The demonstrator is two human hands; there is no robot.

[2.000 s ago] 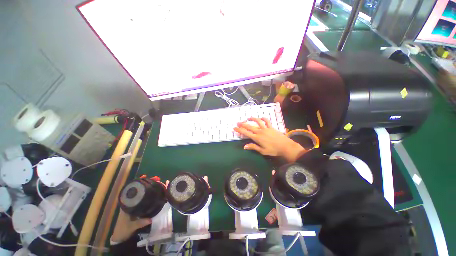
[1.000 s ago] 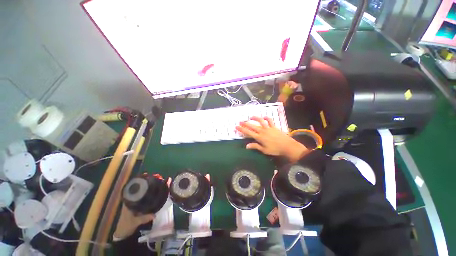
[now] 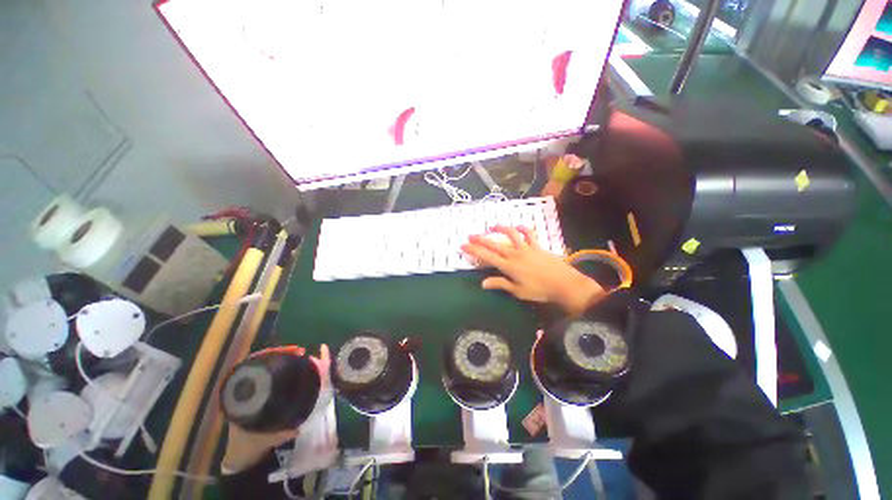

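Four bullet security cameras stand in a row along the bench's front edge, black round fronts facing up: the far left one (image 3: 271, 392), the second (image 3: 374, 371), the third (image 3: 480, 367) and the right one (image 3: 584, 359). My left hand (image 3: 256, 445) holds the far left camera, which leans left; its fingers are partly hidden behind the camera. My right hand (image 3: 528, 270) lies with fingers spread on the right part of the white keyboard (image 3: 391, 244). The bright monitor (image 3: 401, 78) shows a mostly white picture with red patches.
A black rounded machine (image 3: 753, 186) stands at the right, with an orange-yellow tape roll (image 3: 618, 264) and a white mouse (image 3: 706, 320) near it. Long yellow strips (image 3: 207, 361) lie left of the row. White stacked cameras (image 3: 111, 327) are piled at far left.
My left hand has tilted and shifted the far left camera a little to the left and down. My right hand stays on the keyboard.
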